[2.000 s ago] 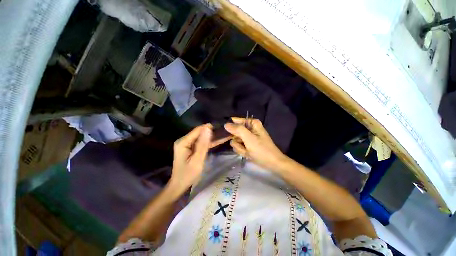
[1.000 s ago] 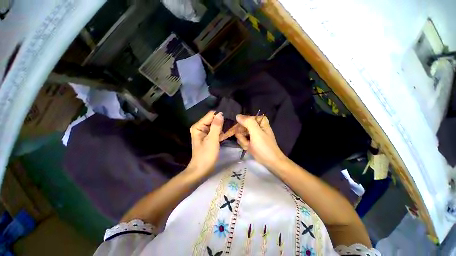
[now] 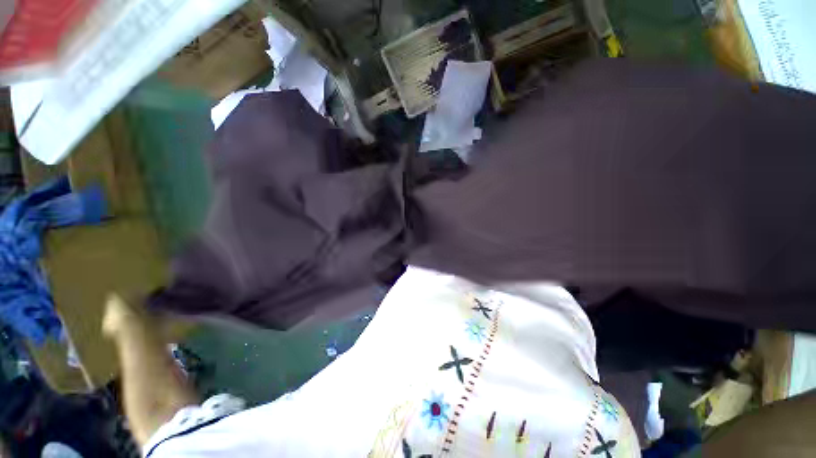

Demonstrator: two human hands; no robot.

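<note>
A large dark plum-brown garment panel (image 3: 573,188) is spread wide across the view, above the white embroidered top. Its left part (image 3: 268,215) is bunched and creased, with a corner trailing down to the left. My left hand (image 3: 123,318) is small and blurred at the lower left, close to that corner; whether its fingers grip the cloth cannot be made out. My right hand is out of the picture; only part of the right forearm shows at the bottom right edge. No tool is visible.
A slatted tray (image 3: 429,63) and a white paper (image 3: 456,107) lie beyond the cloth. Blue cloth (image 3: 36,259) and cardboard (image 3: 103,295) are at the left. The white table edge (image 3: 783,45) is at the upper right. A white and red object (image 3: 98,72) crosses the upper left.
The hands have parted from the lap: the left hand moved far left, the right out of view. The dark cloth now spreads broadly across the view, which has shifted left.
</note>
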